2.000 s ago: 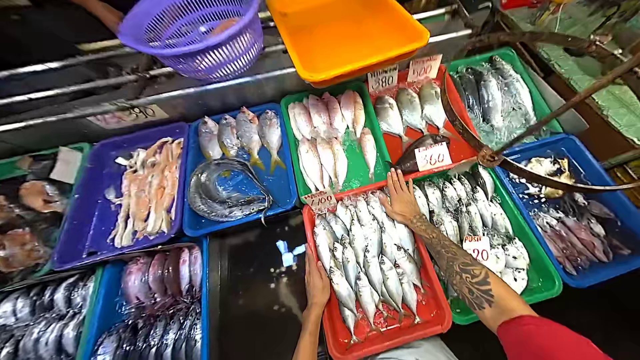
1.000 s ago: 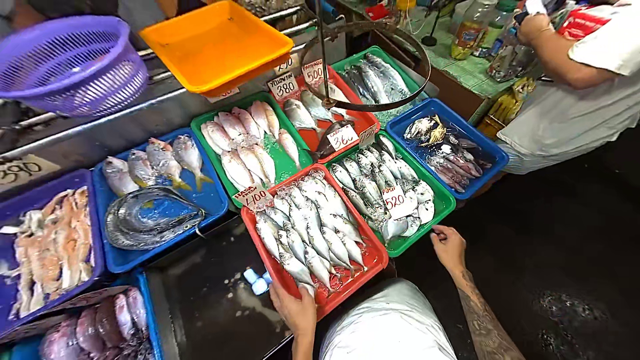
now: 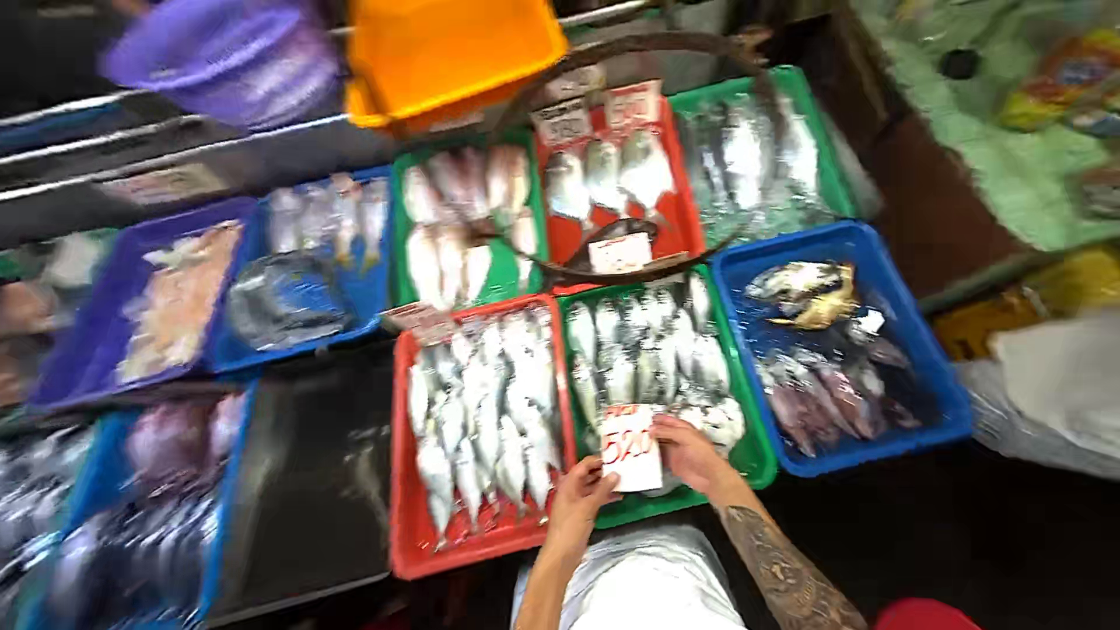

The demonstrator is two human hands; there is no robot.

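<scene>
A white price card (image 3: 632, 448) with red writing is held between both my hands, over the near part of a green tray (image 3: 759, 411) of small silvery fish (image 3: 643, 346). My left hand (image 3: 584, 490) grips its lower left edge. My right hand (image 3: 691, 451), below a tattooed forearm, has its fingers on the right edge. Directly left of the green tray lies a red tray (image 3: 400, 490) filled with rows of silvery fish (image 3: 490, 411).
A blue tray (image 3: 949, 394) of squid and crab lies right. Behind are more fish trays, an orange tray (image 3: 455, 48) and a purple basket (image 3: 223, 57). A round metal hoop (image 3: 516, 96) hangs above the trays. A purple tray (image 3: 70, 359) is at left.
My right hand has come in from the green tray's outer corner, and my left hand has left the red tray's edge. The price card from the green tray's fish is now in both hands.
</scene>
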